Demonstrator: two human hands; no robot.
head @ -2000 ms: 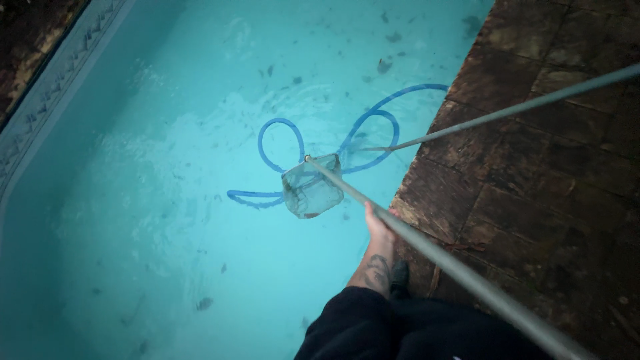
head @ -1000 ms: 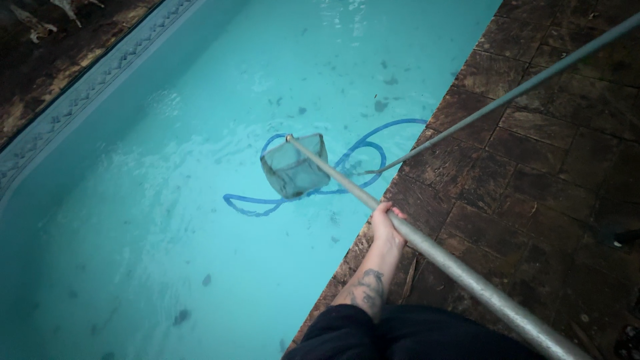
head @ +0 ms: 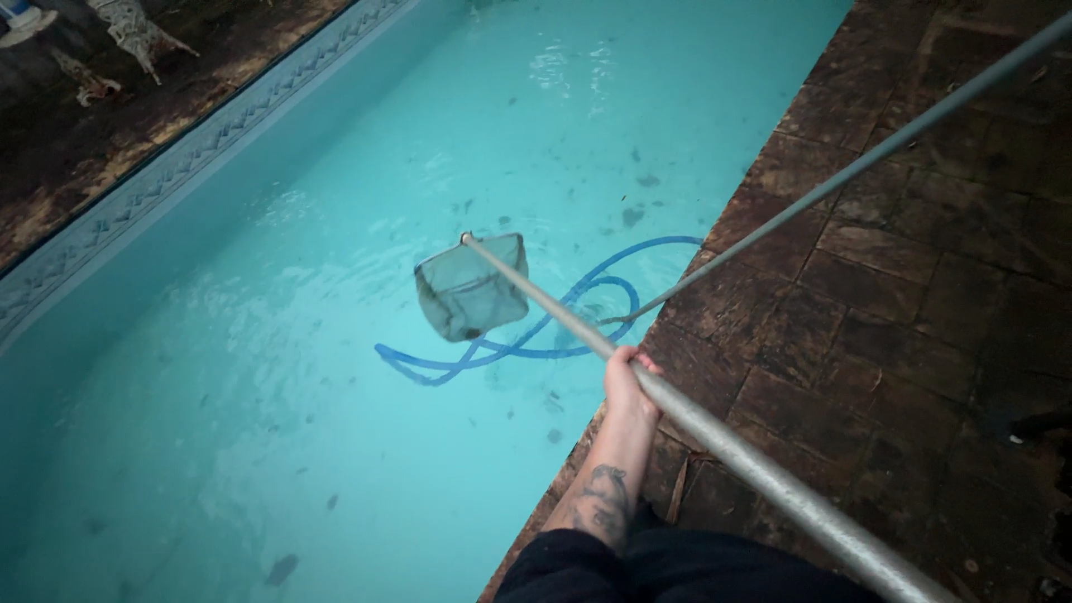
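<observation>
My left hand [head: 630, 383] is closed around a metal pole [head: 720, 435], with the tattooed forearm and dark sleeve below it. The pole runs from the lower right edge out over the pool to a mesh skimmer net [head: 473, 289]. The net's bag hangs toward me, over or at the water, and a dark bit shows at its bottom; whether it touches the water I cannot tell. A blue hose [head: 536, 352] lies in loops in the water, partly behind the net. My right hand is out of view.
A second pole [head: 837, 180] crosses the brick paving [head: 871, 335] at the right, its far end in the water beside the hose. Dark leaves and specks [head: 283, 569] dot the pool. A patterned liner border [head: 193, 159] lines the far wall, with white furniture legs [head: 138, 33] beyond.
The net has moved left relative to the hose, and its bag has come away from the hose's left loops. My left hand has kept its grip on the pole. The view has shifted somewhat.
</observation>
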